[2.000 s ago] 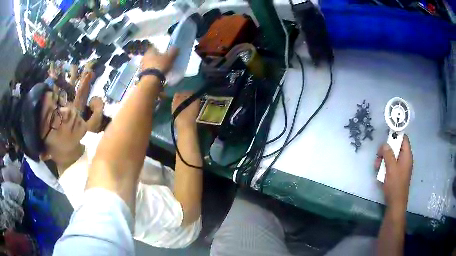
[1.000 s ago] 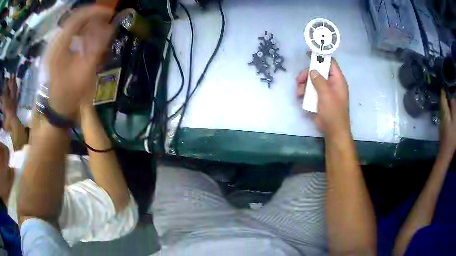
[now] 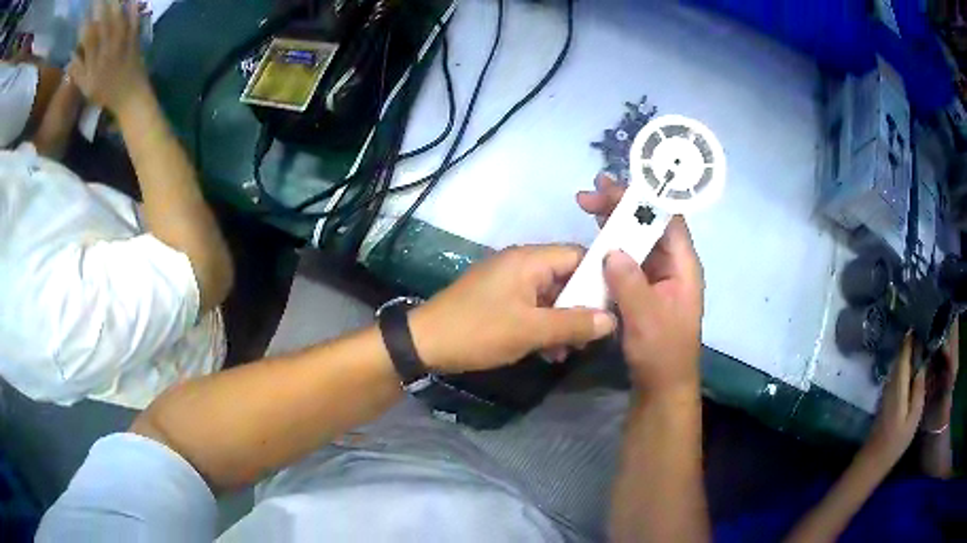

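A white handheld fan [image 3: 679,164] with a round slotted head is held above the bench edge, head pointing up and right. My left hand [image 3: 504,313], with a dark band on the wrist, holds the lower end of the handle between thumb and fingers. My right hand [image 3: 657,302] grips the handle from the right, its thumb on the front face and its fingers behind. A pile of small dark fittings [image 3: 623,136] lies on the white bench top [image 3: 520,149], partly hidden behind the fan head.
Black and white cables [image 3: 408,138] run across the bench's left. A black box with a yellow-framed panel [image 3: 288,74] lies beyond them. Pale cartons [image 3: 864,149] and dark grey fans [image 3: 875,302] are at right, near another person's hands [image 3: 901,392]. Another person sits at left.
My left hand has come down from the left and taken hold of the handle's lower end. The fan is now tilted, nearer the bench's front edge. The camera view has shifted.
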